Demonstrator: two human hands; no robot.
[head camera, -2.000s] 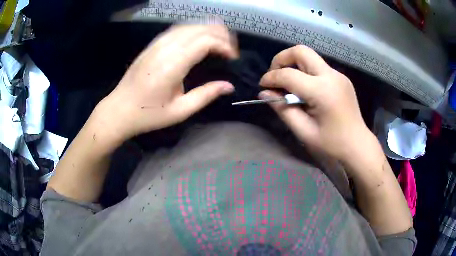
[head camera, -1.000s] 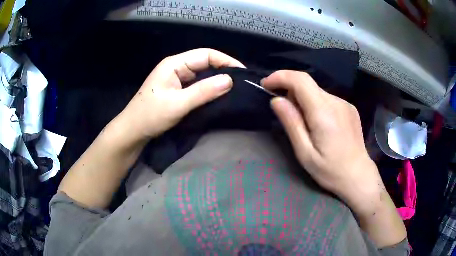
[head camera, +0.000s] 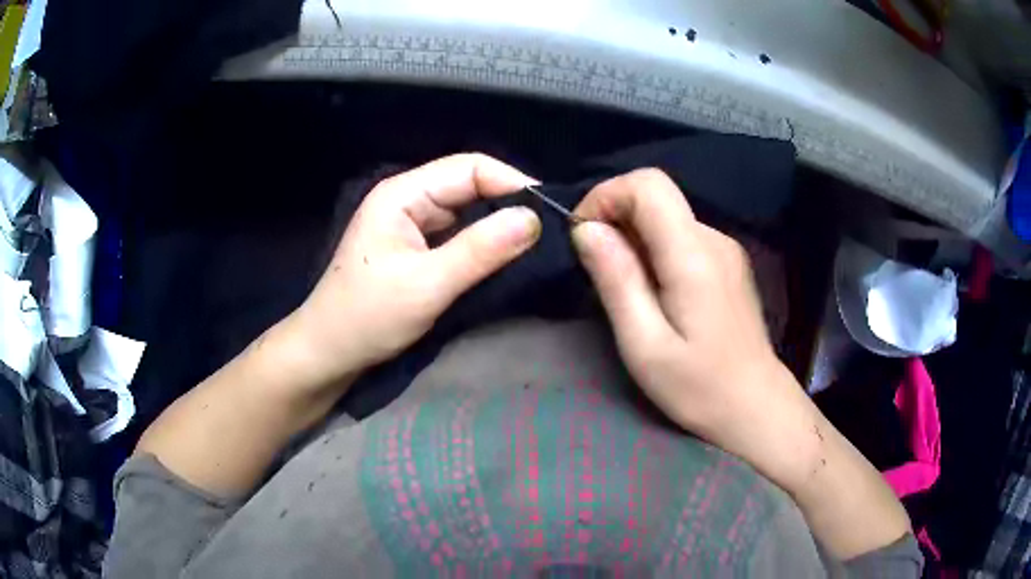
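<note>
Dark fabric (head camera: 724, 170) lies over my lap and up against the table's front edge. My left hand (head camera: 435, 243) pinches a part of the dark fabric between thumb and fingers. My right hand (head camera: 667, 294) holds a thin pale metal sliver (head camera: 552, 202), a needle or seam ripper, between thumb and forefinger. Its tip points up and left and reaches my left forefinger at the fabric. The fold under my fingertips is too dark to make out.
The pale machine table (head camera: 543, 45) with its ruler edge crosses the top. White scraps (head camera: 70, 266) and plaid cloth (head camera: 45, 464) are at left. A white piece (head camera: 910, 308) and pink cloth (head camera: 918, 424) are at right. Part of an orange-red handle (head camera: 910, 23) shows at upper right.
My left hand has taken hold of the dark fabric, which earlier it was not visibly pinching. My right hand has moved left with the sliver, whose tip is now at my left forefinger.
</note>
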